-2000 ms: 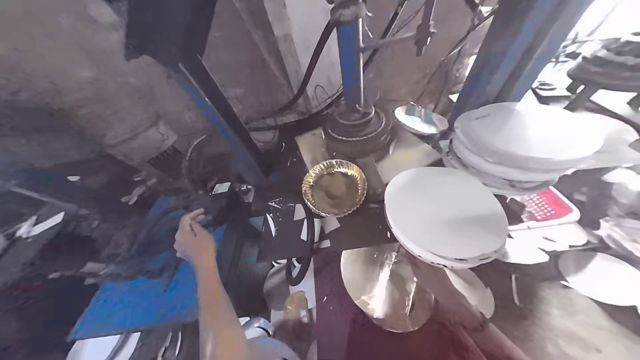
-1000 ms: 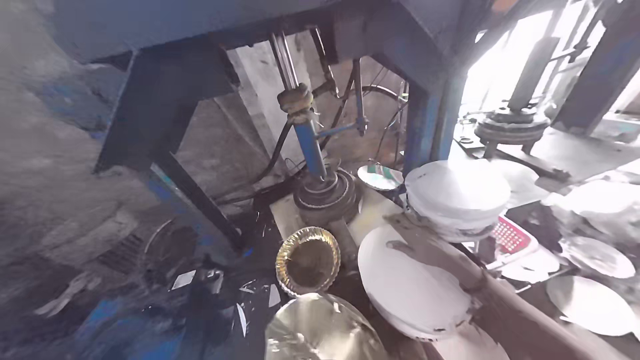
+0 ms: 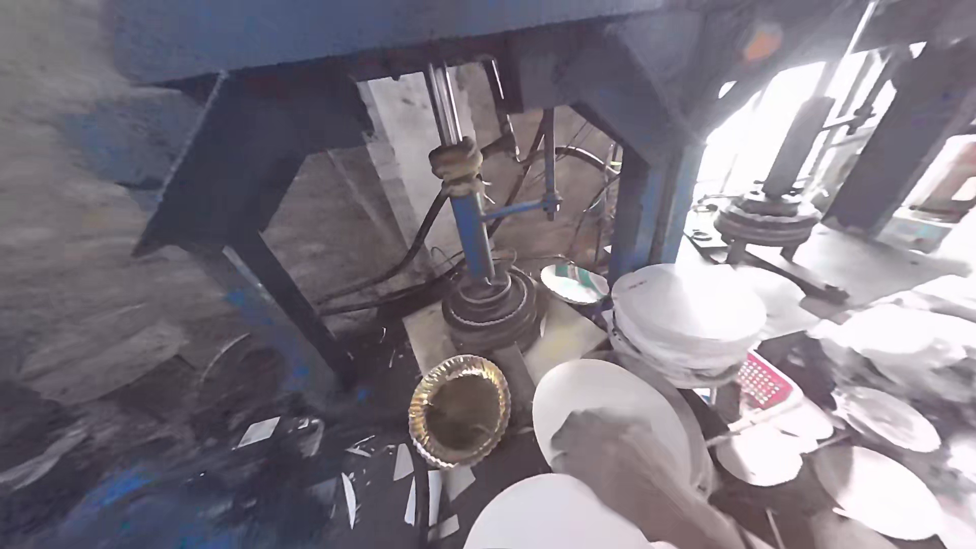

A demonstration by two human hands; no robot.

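My right hand, blurred, reaches in from the lower right and lies over a stack of white round discs. Whether its fingers grip the top disc cannot be told. My left hand is out of view. At the bottom edge, another pale disc lies partly below my right hand. Left of the stack rests a gold foil dish with a fluted rim. Behind it stands the blue vertical cylinder of a press, with its round metal die at the base.
A taller stack of white discs stands at the right, near a red perforated basket. A small patterned bowl sits beside the die. The blue press frame surrounds the work place. White scraps litter the lower left.
The view has swung strongly. My left hand, seen at the lower left two seconds ago, is out of view. My right hand came into view over the white disc stack.
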